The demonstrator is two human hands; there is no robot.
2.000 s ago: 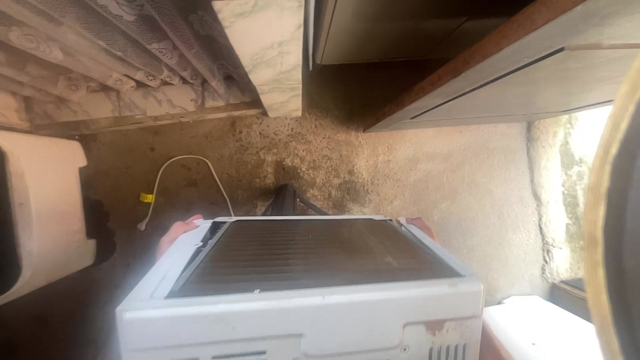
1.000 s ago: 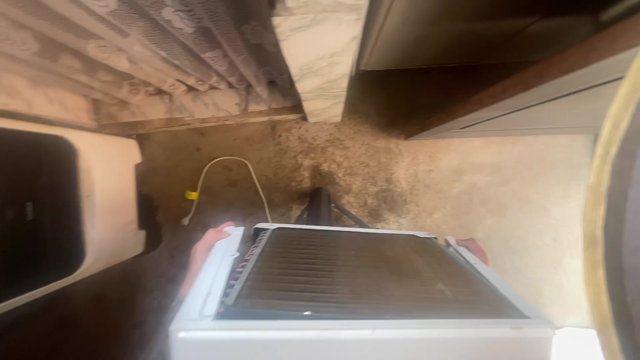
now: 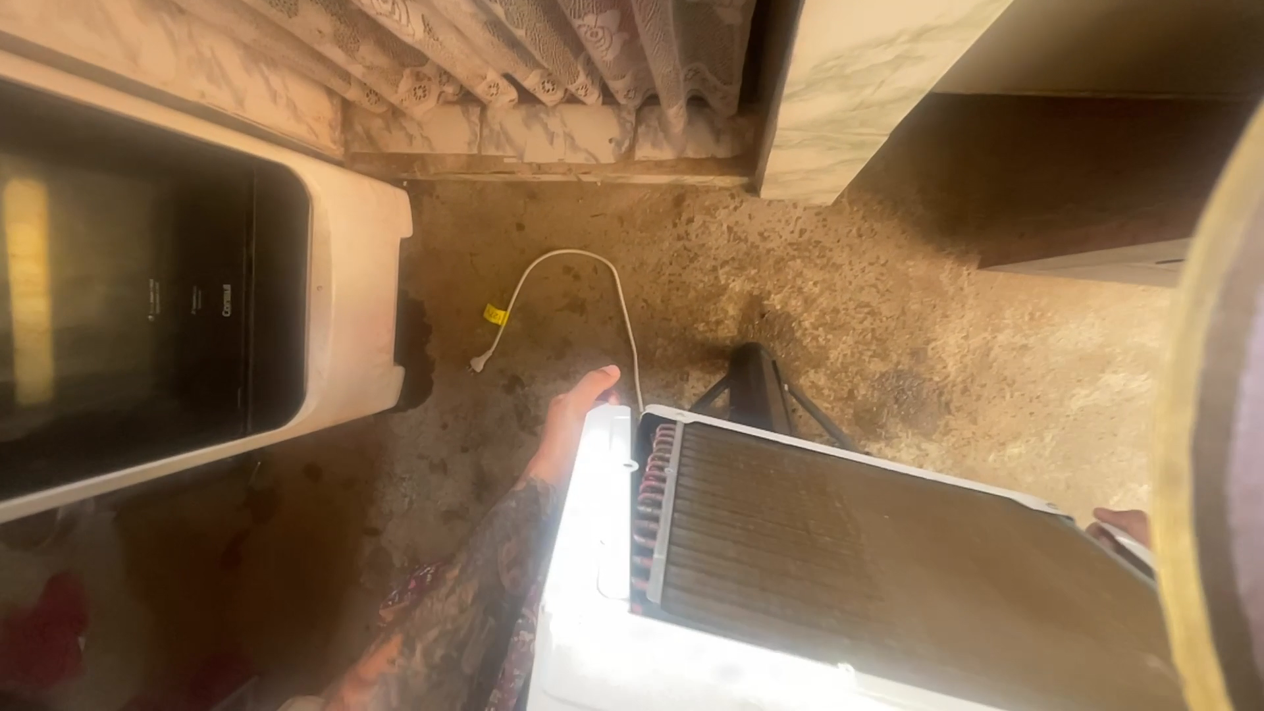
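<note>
A white metal-cased air conditioner unit (image 3: 839, 533), with a finned coil face and reddish copper tube bends along its left end, fills the lower right of the head view, tilted. My left hand (image 3: 581, 403) grips the far left corner of its casing, thumb on top. At the far right edge, my right hand (image 3: 1126, 525) holds the other side and is mostly hidden. A pale power cord (image 3: 592, 253) with a plug and yellow tag runs from the unit across the floor. Beyond the unit stands a dark stand or tripod-like object (image 3: 758, 385), partly hidden.
A white appliance with a dark glass front (image 3: 360, 286) stands at the left. Lace curtain (image 3: 592, 49) hangs over a marbled ledge (image 3: 553, 133) at the back. A marbled panel (image 3: 859, 89) and a cabinet (image 3: 1096, 262) are at upper right. A blurred round rim (image 3: 1200, 395) blocks the right edge.
The held unit has shifted right in view and is now turned at a slant, with both hands still on it. The view has swung left, showing more of the dark-fronted appliance.
</note>
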